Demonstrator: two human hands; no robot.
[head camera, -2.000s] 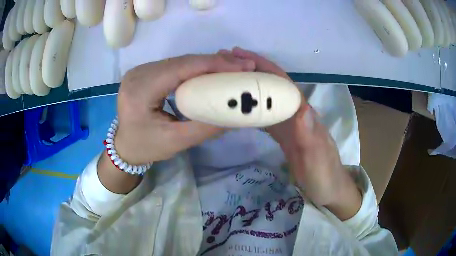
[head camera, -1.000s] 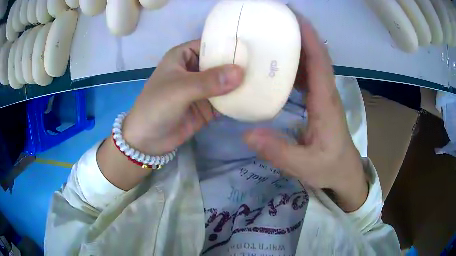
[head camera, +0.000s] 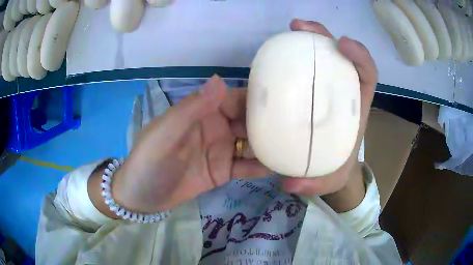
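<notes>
A cream paired housing (head camera: 290, 103) is held up over the lap, its wide rounded face to the camera, with a thin straight seam running top to bottom. Faint grey marks show on both sides of the seam. My right hand (head camera: 358, 77) grips it from behind and around its right side, fingertips at the top and thumb at the bottom. My left hand (head camera: 181, 145) is beside its left edge, palm up and thumb raised; its fingertips are hidden behind the housing, so any contact there cannot be seen.
Cream shells (head camera: 59, 36) stand in rows on the pale bench (head camera: 171, 41) at upper left, with more shells (head camera: 399, 31) at upper right. The bench edge is dark green. A blue stool (head camera: 44, 119) is at left. A brown carton (head camera: 391, 150) and translucent film (head camera: 456, 140) are at right.
The housing has turned from its narrow cutout side to its wide faces and moved right and lower. My left hand has let go with its thumb and opened; my right hand has taken hold of it.
</notes>
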